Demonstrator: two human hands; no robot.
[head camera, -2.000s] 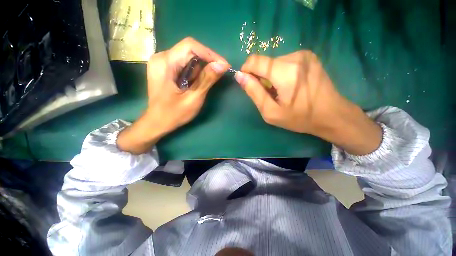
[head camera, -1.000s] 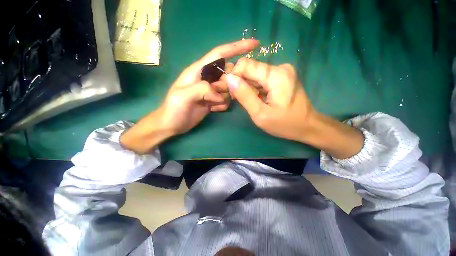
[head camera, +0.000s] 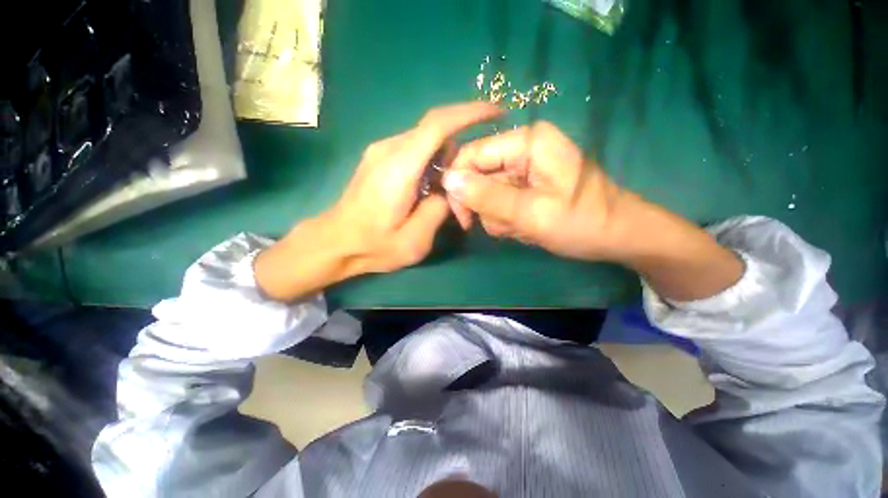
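Note:
My left hand (head camera: 385, 199) holds a small dark module (head camera: 431, 179), mostly hidden behind its fingers. The left index finger points out towards the gold pieces. My right hand (head camera: 545, 195) is pinched at the module, with its thumb and fingertips touching or very near it. A thin silvery tip shows faintly at the right fingertips; what the right fist holds is otherwise hidden. Tiny gold pieces (head camera: 521, 95) lie scattered on the green mat just beyond both hands.
A glossy black blister tray (head camera: 92, 92) lies at the left on a white sheet or tray (head camera: 216, 146). A pale yellow strip (head camera: 279, 68) lies beside it. A clear bag with a green edge (head camera: 599, 12) is at the top. The mat's front edge runs before my body.
The left hand has rolled over the module, which shows less now. Both hands sit slightly lower, and the right fingertips have stayed at the module.

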